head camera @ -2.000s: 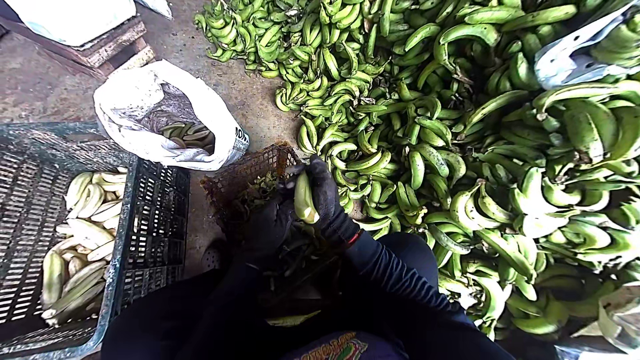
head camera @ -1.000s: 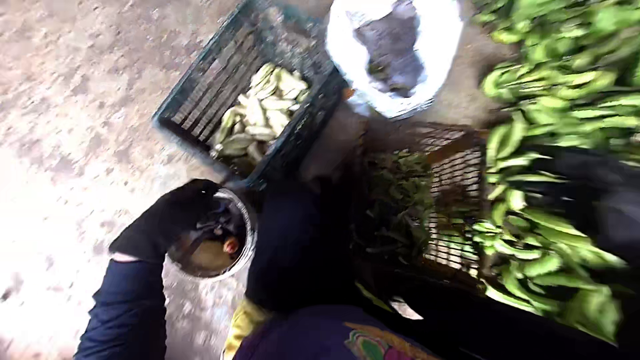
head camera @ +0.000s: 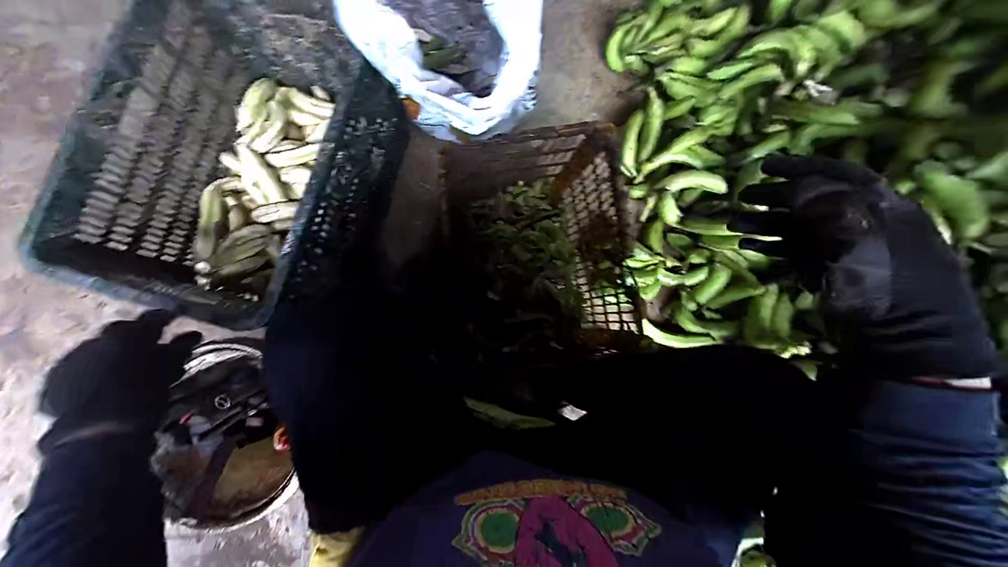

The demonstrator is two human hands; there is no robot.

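Note:
My left hand [head camera: 110, 378], in a black glove, is over the upper left rim of a round container [head camera: 236, 472] that holds dark items; no held object shows. My right hand [head camera: 827, 228], also black-gloved, hovers over or touches the heap of green bananas or plantains [head camera: 701, 157], its fingers spread and nothing visible in them. Peeled pale fruit [head camera: 260, 173] lies in the right part of a dark green plastic crate [head camera: 169, 295] at the upper left. Between my knees and the heap is a brown plastic crate [head camera: 520, 146] with green peels [head camera: 535, 228] inside.
A white sack [head camera: 472, 114] with dark contents stands open at the top centre, behind the brown crate. My dark-clothed legs cross the lower middle, close to both crates. Rough concrete floor [head camera: 24, 291] shows at the left.
Two seconds ago both hands were together over the brown crate with a partly peeled fruit; now they are apart and it is in neither. The view has shifted considerably.

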